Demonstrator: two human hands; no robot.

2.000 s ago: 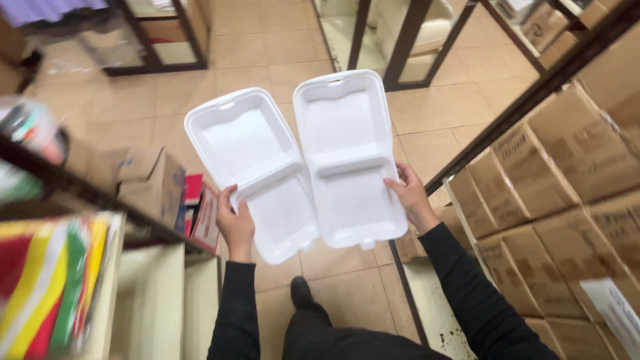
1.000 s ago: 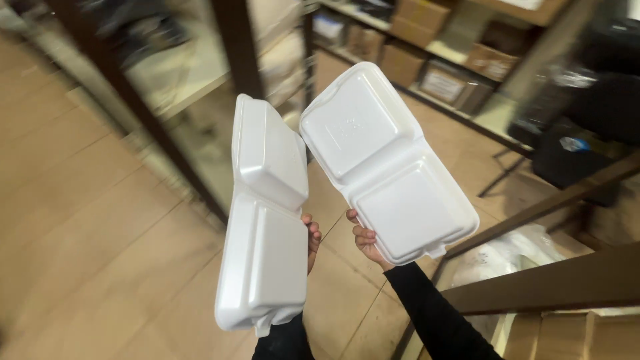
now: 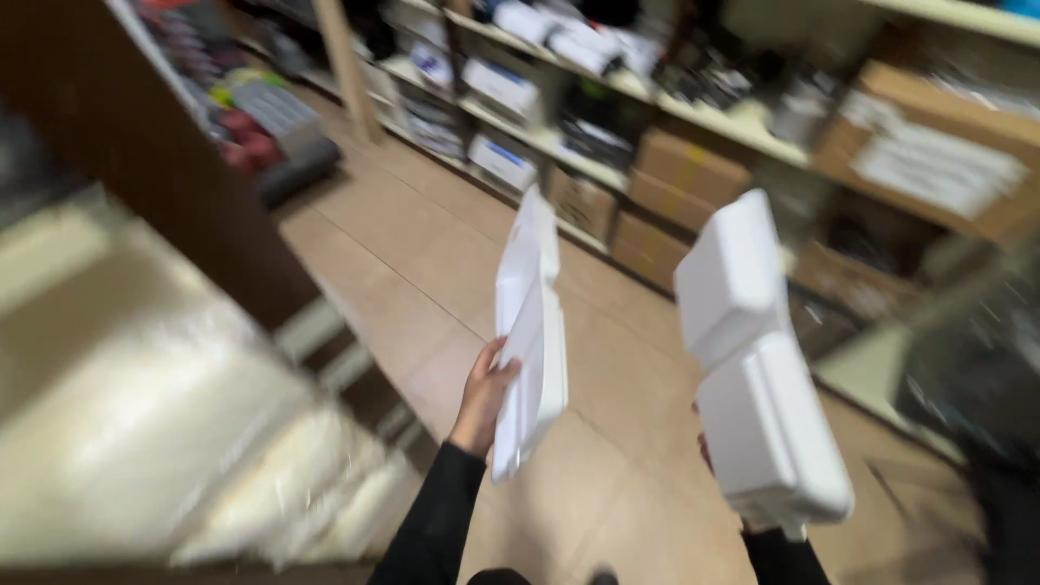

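My left hand [image 3: 486, 394] grips the lower half of an unfolded white foam clamshell container [image 3: 543, 349], which stands nearly edge-on with its hollow side facing left. To its right, a second unfolded white foam clamshell container [image 3: 764, 414] shows its outer side, with its hinge across the middle. My right hand [image 3: 704, 445] holds this one from behind, so most of the fingers and the palm are hidden. The two containers are apart, with tiled floor showing between them.
Shelving [image 3: 731, 122] with cardboard boxes [image 3: 691, 179] and other goods crosses the back. A dark post [image 3: 187, 162] and plastic-wrapped pale goods [image 3: 179, 406] stand at left. Dark plastic-covered goods [image 3: 983, 366] are at right. Beige floor tiles [image 3: 601, 487] lie below.
The containers are now farther apart. The left one has turned from showing its outer side to nearly edge-on; the right one is turned more sideways. The view has swung to other shelves.
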